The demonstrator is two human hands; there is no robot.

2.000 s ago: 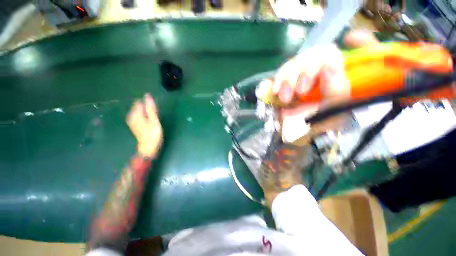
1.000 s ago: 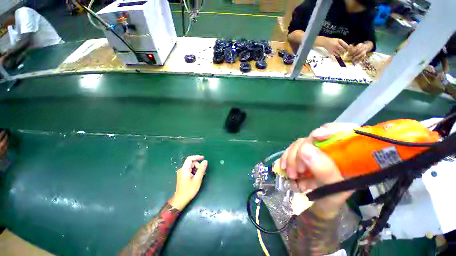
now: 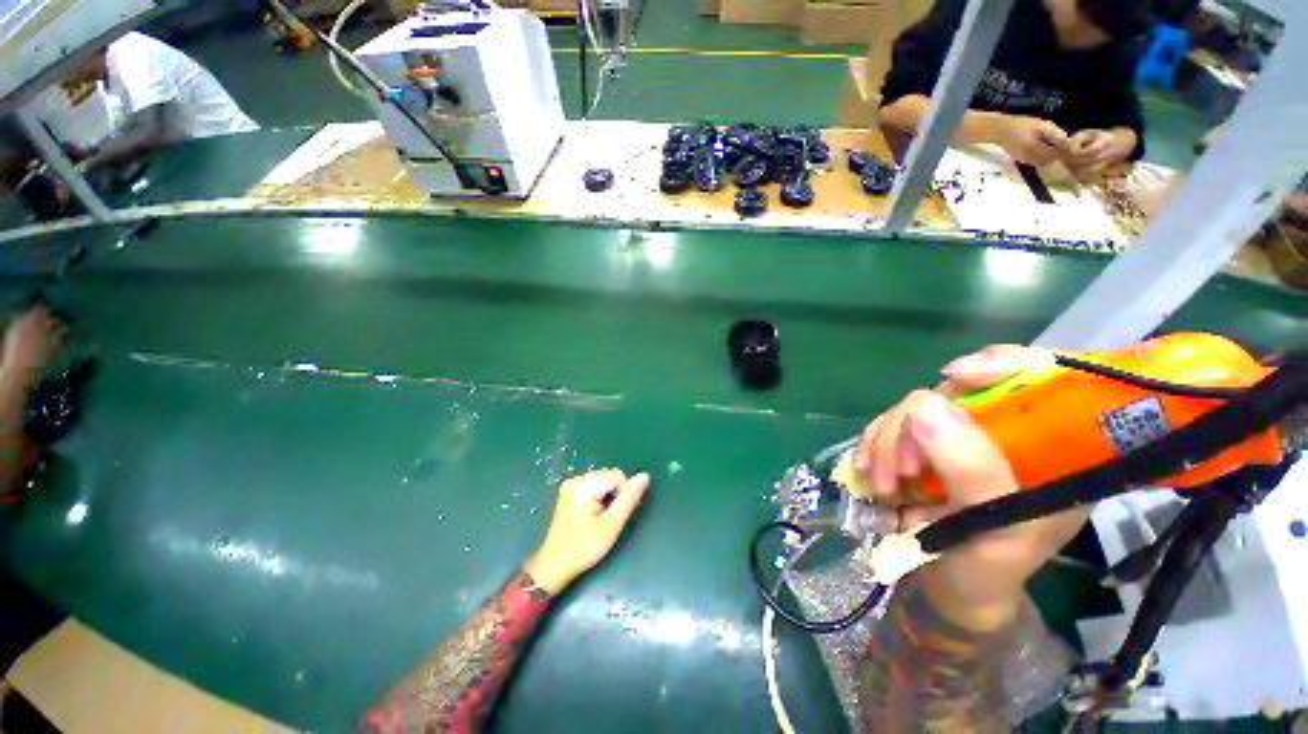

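My right hand [image 3: 954, 466] grips the orange screwdriver [image 3: 1097, 423], which lies slanted with its nose to the left. The silvery screw-feed nose [image 3: 818, 513] is over the green belt, with a black hose looping below. My left hand [image 3: 585, 523] is left of the nose, low over the belt, fingers curled. A dark spot shows between its thumb and fingers; I cannot tell whether it is a small part or shadow. A black cylindrical part [image 3: 755, 354] sits on the belt beyond both hands.
A white screw feeder box [image 3: 481, 108] and a pile of black round units [image 3: 739, 155] stand on the far ledge [image 3: 603, 212]. A person works opposite; others are at the left. A pale post slants at the right. Crinkled grey plastic [image 3: 846, 631] lies beneath the tool.
The view has tilted up and shifted, bringing the far ledge in. The black part has moved right along the belt. My right hand keeps its grip; dark parts and another person's arm now show at left.
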